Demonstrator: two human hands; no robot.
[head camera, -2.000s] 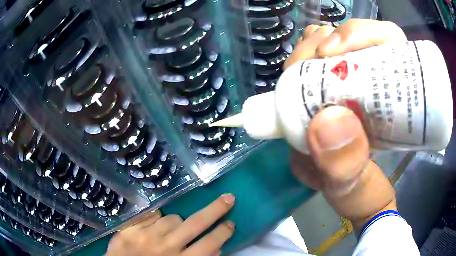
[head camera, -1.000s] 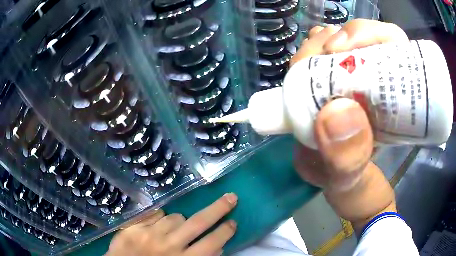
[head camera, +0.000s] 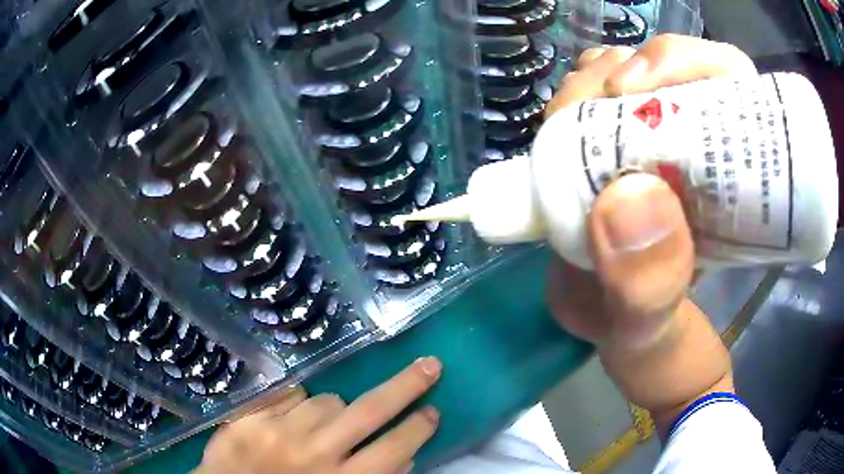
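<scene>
My right hand is closed around a white glue bottle with a printed label and red diamond mark, lying nearly level. Its pale pointed nozzle points left, with the tip at the black round parts near the lower end of one row; I cannot tell if it touches. The parts overlap in rows in a clear tray. My left hand is at the tray's near edge, bare, with two fingers stretched over the green mat. Its other fingers are partly hidden, and whether it grips the edge is unclear.
Further rows of black parts fill the tray to the left and the top. Below the mat's right edge show a grey floor and a yellow floor line. A white sleeve with a blue striped cuff is at the lower right. Dark items lie at the right rim.
The bottle and its nozzle tip have moved slightly right and a little up. The tray's rows have also shifted slightly right in the picture. The left hand has hardly moved.
</scene>
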